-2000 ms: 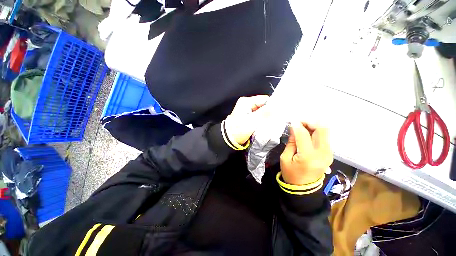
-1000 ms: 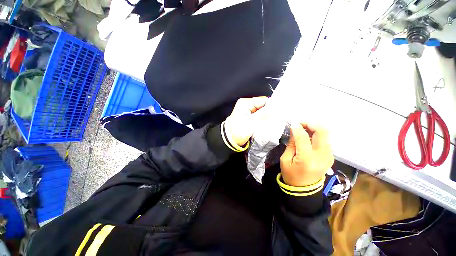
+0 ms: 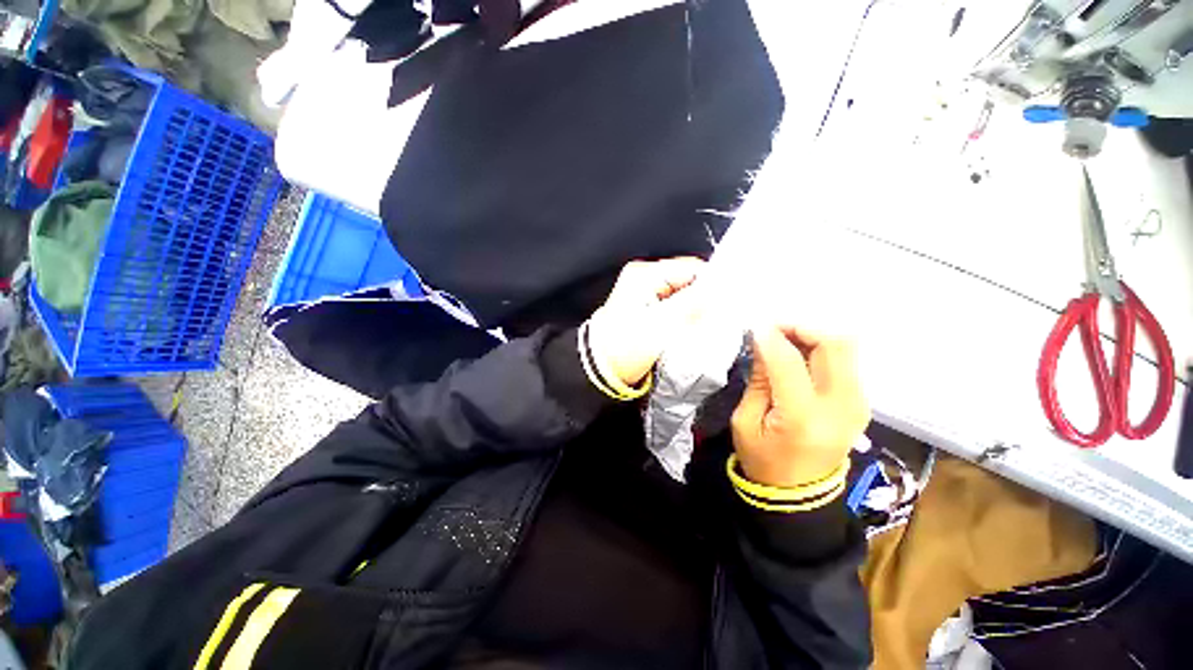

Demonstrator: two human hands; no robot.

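My left hand [image 3: 639,325] pinches white fabric at the table's front edge; the fabric glares into the white tabletop, so its outline is hard to see. My right hand [image 3: 798,403] is a little to the right, thumb and fingertips closed on the edge of the same piece, with a small dark bit at the fingertips. A crumpled grey-silver piece [image 3: 674,422] hangs between my hands. A large black garment panel [image 3: 576,170] with frayed threads on its right edge lies beyond my left hand.
Red-handled scissors [image 3: 1109,373] lie on the white table [image 3: 968,343] at right, blades toward the machine's metal parts [image 3: 1089,105]. Tan cloth [image 3: 981,550] is below the table edge. A blue lattice crate [image 3: 177,236] stands on the speckled floor at left.
Hardly anything differs. The fingertips of my right hand have shifted very slightly at the fabric; both hands keep their hold and the panel stays in place.
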